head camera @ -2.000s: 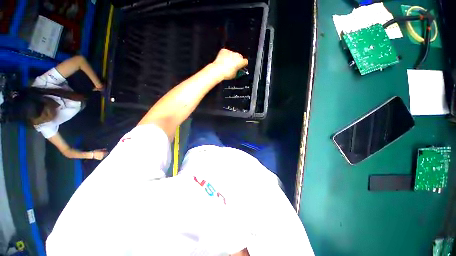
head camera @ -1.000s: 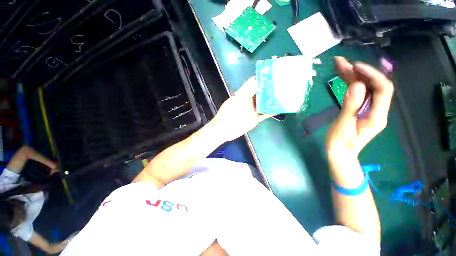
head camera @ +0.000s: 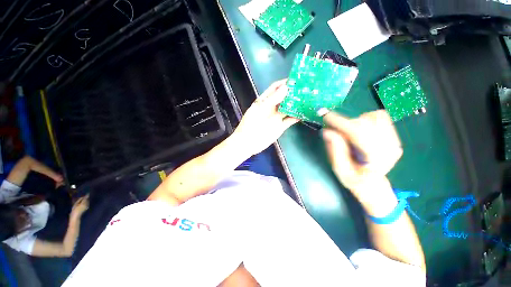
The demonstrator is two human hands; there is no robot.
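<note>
A green circuit board (head camera: 318, 87) with metal connectors along its upper edge is tilted up over the mat. My left hand (head camera: 263, 120) grips it at its lower left edge. My right hand (head camera: 364, 143), blurred and with a blue wrist strap (head camera: 389, 212), is at the board's lower right corner, fingers curled round a small dark thing that looks like a pen; its tip is not clear. Black slotted tray (head camera: 220, 106) at left holds a few thin board edges.
Green mat (head camera: 314, 162) bears another board (head camera: 400, 92), a board on paper (head camera: 284, 22), white paper (head camera: 358, 31), a mostly hidden phone (head camera: 342, 59) and a coiled blue cord (head camera: 456, 216). Black bulky cover (head camera: 442, 19) lies beyond. A person (head camera: 33, 218) is at far left.
My left hand has brought a board from the tray over the mat and tilted it differently. My right hand has come into view, then moved left and down to the board's corner.
</note>
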